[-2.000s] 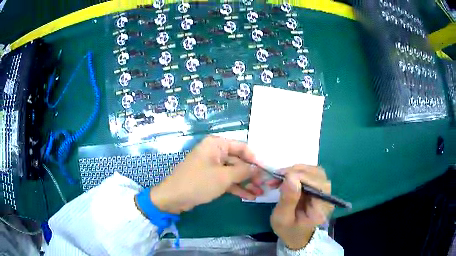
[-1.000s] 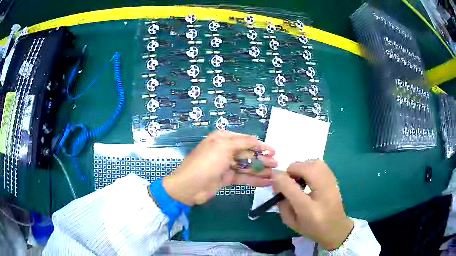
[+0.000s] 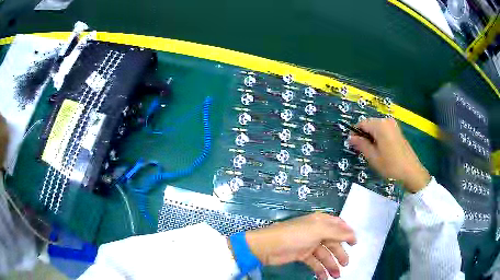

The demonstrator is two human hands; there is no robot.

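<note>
The blister tray lies on the green mat with rows of modules, white discs with dark tails. My right hand is over the tray's right part and grips dark tweezers; their tips point up-left among the modules. Whether the tips hold a part is too blurred to tell. My left hand is near the white paper, fingers apart, with nothing visible in it. The adhesive pad sheet lies partly under my left forearm, which wears a blue wrist strap.
A black box with a yellow label stands at left, beside a blue coiled cord. A dark scatter lies on a white sheet at far left. Stacked blister trays stand at right. Yellow tape crosses the mat behind.
The view has shifted left. My hands have separated: the right moved up over the tray with the tweezers, and the left opened. The small module between my left fingers no longer shows there.
</note>
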